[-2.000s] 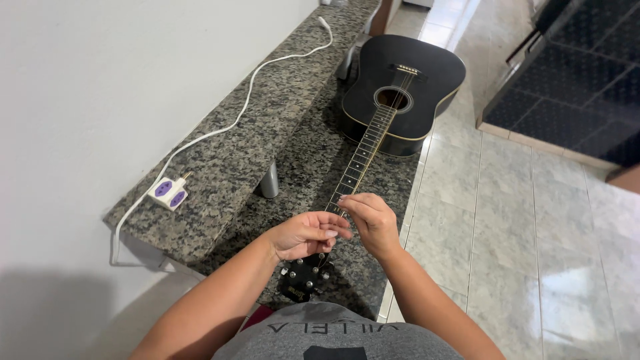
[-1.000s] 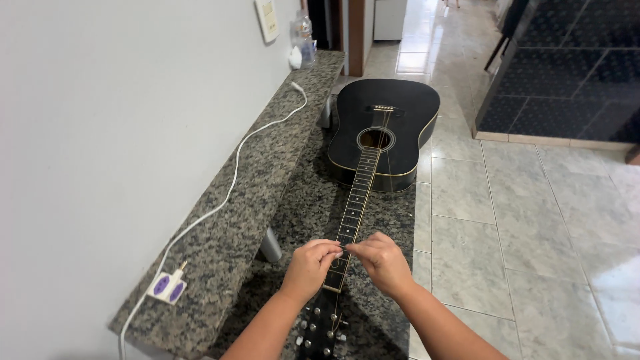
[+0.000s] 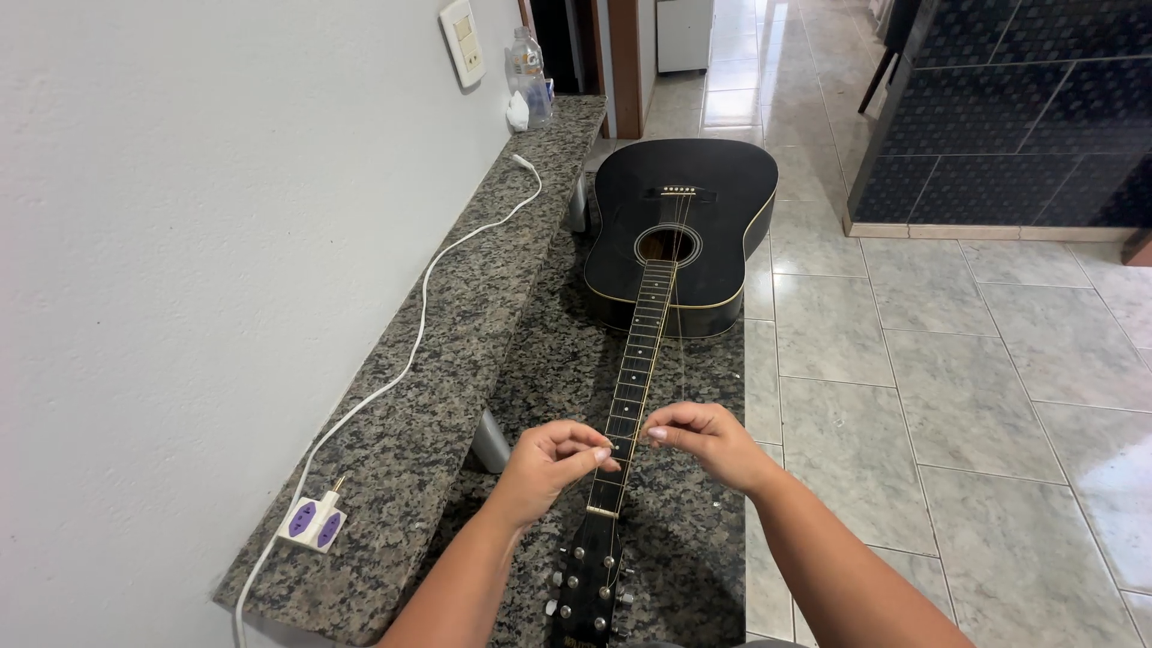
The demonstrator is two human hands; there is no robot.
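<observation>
A black acoustic guitar [image 3: 679, 216] lies face up on the lower granite surface, its headstock [image 3: 589, 585] toward me. Over the left side of the fretboard [image 3: 632, 378] is my left hand [image 3: 562, 459], thumb and fingertips pinched together near the lower frets. My right hand [image 3: 706, 441] is just right of the neck, its thumb and index finger pinched around what looks like a thin guitar string [image 3: 680, 351]. That string hangs loose beside the neck, from the bridge side. Whether the left fingertips also hold a string is too fine to tell. Several tuning pegs show on the headstock.
A raised granite ledge [image 3: 468, 297] runs along the wall at left. On it lie a white cable [image 3: 423, 315] and a white and purple plug adapter [image 3: 312, 525]. A clear plastic bottle [image 3: 531, 76] stands at its far end. Tiled floor [image 3: 837, 405] is at right.
My hands were close together over the neck in the earlier frames; now they are farther apart, the right one off to the neck's right side. The view has tilted up from the first frame.
</observation>
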